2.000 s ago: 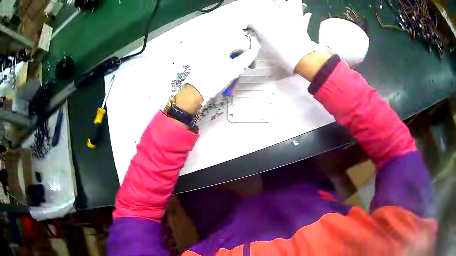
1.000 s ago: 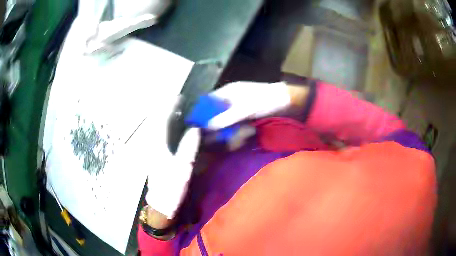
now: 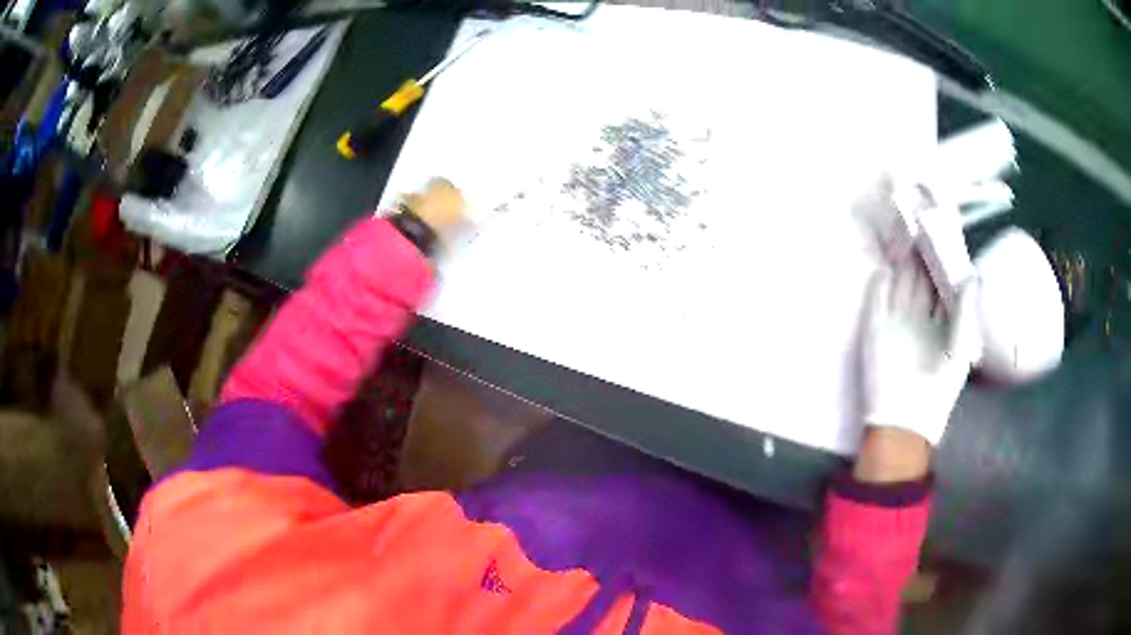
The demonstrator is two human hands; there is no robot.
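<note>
My right hand (image 3: 915, 354), in a white glove, is at the right part of the white sheet (image 3: 757, 335). Its fingers are on a blurred white housing (image 3: 939, 248). My left hand (image 3: 437, 205) is at the sheet's left edge; its white glove blurs into the sheet and its fingers cannot be made out. Small dark screws (image 3: 630, 180) lie spread in a heap on the sheet between the hands. No blue pack shows.
A white bowl-like housing (image 3: 1023, 304) stands right of my right hand. White parts (image 3: 980, 168) lie behind it. A yellow-and-black screwdriver (image 3: 394, 109) lies at the back left, beside a clear plastic bag (image 3: 205, 211). A black cable runs along the back.
The view has swung back over the bench. The hands have parted from the blue pack near my lap: the left is at the sheet's left, the right at the white housing. The pack has left view.
</note>
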